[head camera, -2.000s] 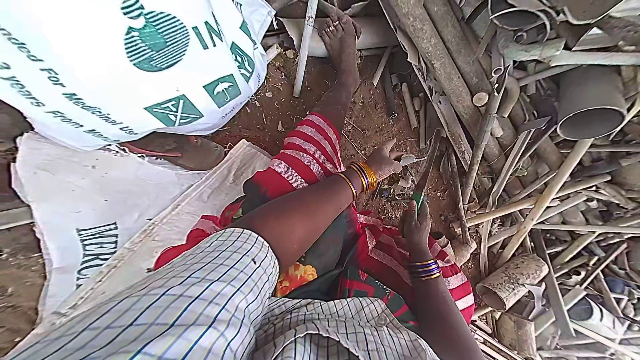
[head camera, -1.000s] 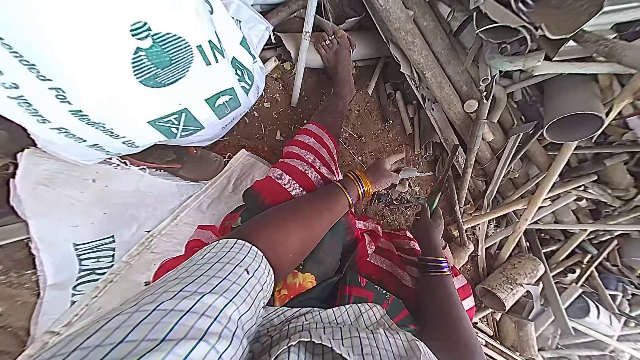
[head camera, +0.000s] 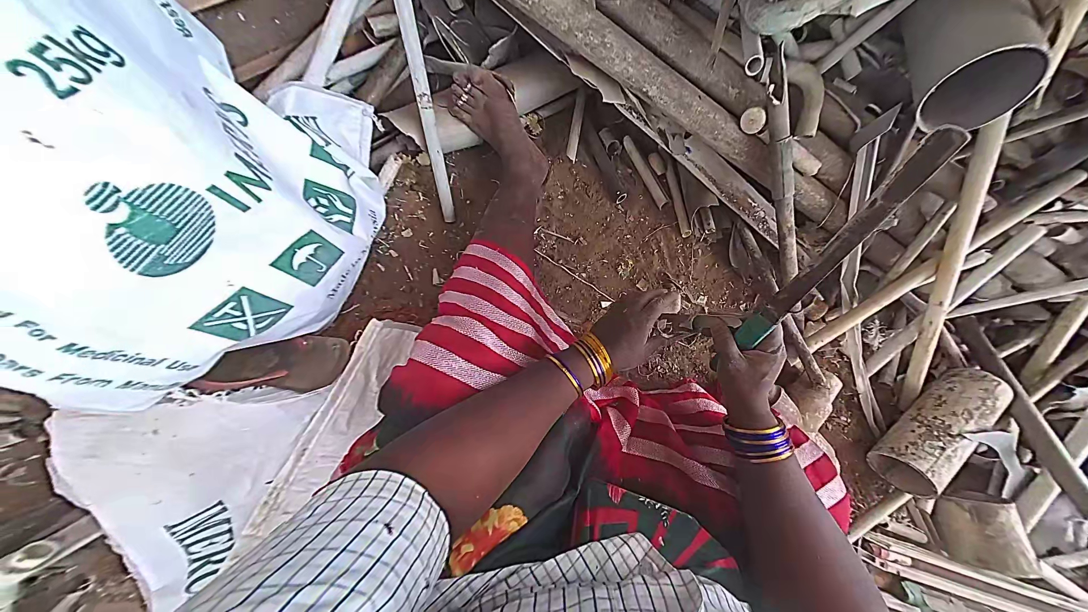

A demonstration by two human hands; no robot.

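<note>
My right hand (head camera: 748,370) is closed on the green handle (head camera: 755,330) of a long, dark blade (head camera: 867,225) that slants up and to the right over the scrap pipes. A small dark piece (head camera: 680,323) lies between my two hands; the fingers of my left hand (head camera: 633,331) are at its near end, but what it is cannot be made out. Both hands are above the dirt floor, just beyond a red and white striped cloth (head camera: 484,331) across my lap.
Scrap plastic pipes (head camera: 680,93) are heaped from the top across the right side, with a wide grey pipe (head camera: 977,68) at the upper right. A full white sack (head camera: 170,127) bulges at the left, above a flat white sack (head camera: 187,459). My bare foot (head camera: 493,110) rests by a pipe.
The blade now points up and to the right, away from my left hand; it stood closer to upright before. The pale piece seen at my left fingertips earlier no longer shows there.
</note>
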